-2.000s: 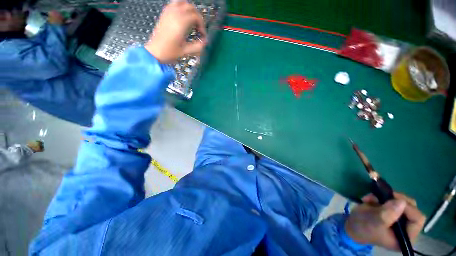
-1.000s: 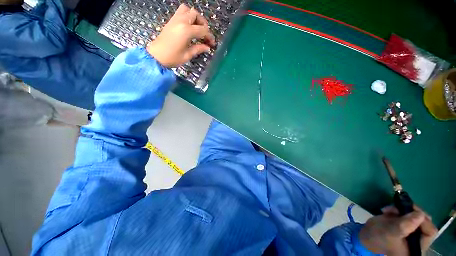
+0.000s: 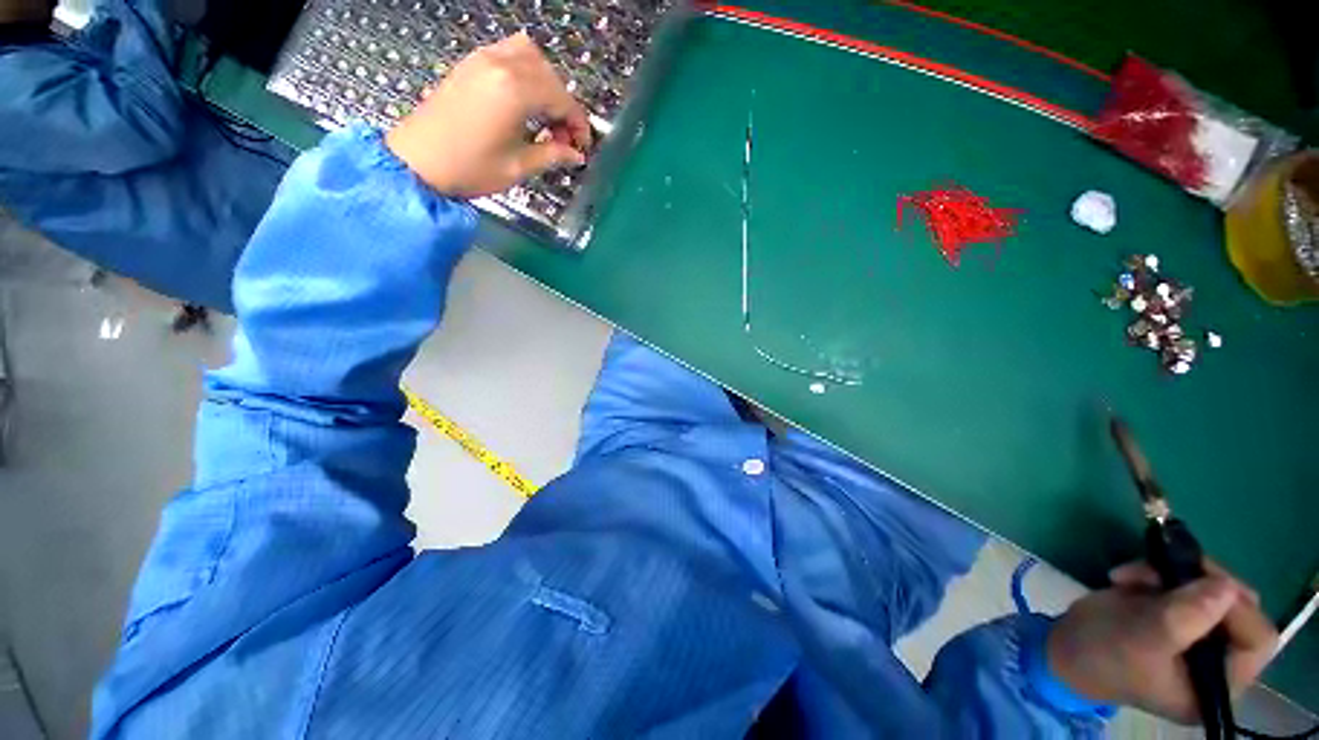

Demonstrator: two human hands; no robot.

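My left hand [image 3: 499,123] is over the near part of the clear-silvery component tray [image 3: 383,72], fingers bent together at its pockets; whether they grip a part cannot be told. My right hand [image 3: 1164,636] holds the black handle of the soldering iron [image 3: 1175,547], its brownish tip pointing up and left above the green mat. A thin silvery solder wire [image 3: 746,246] lies on the mat between the hands, curving at its near end beside a small white speck [image 3: 817,388].
Red lead wires [image 3: 961,220] lie in a heap, with a white lump [image 3: 1094,211] and a pile of small round components [image 3: 1157,311] to their right. A red-and-clear bag [image 3: 1179,130] and yellow tub [image 3: 1276,231] stand far right. Another person's blue sleeve [image 3: 101,109] is at far left.
The view has shifted. My left hand has moved slightly towards me and left over the tray. My right hand still holds the iron in nearly the same place.
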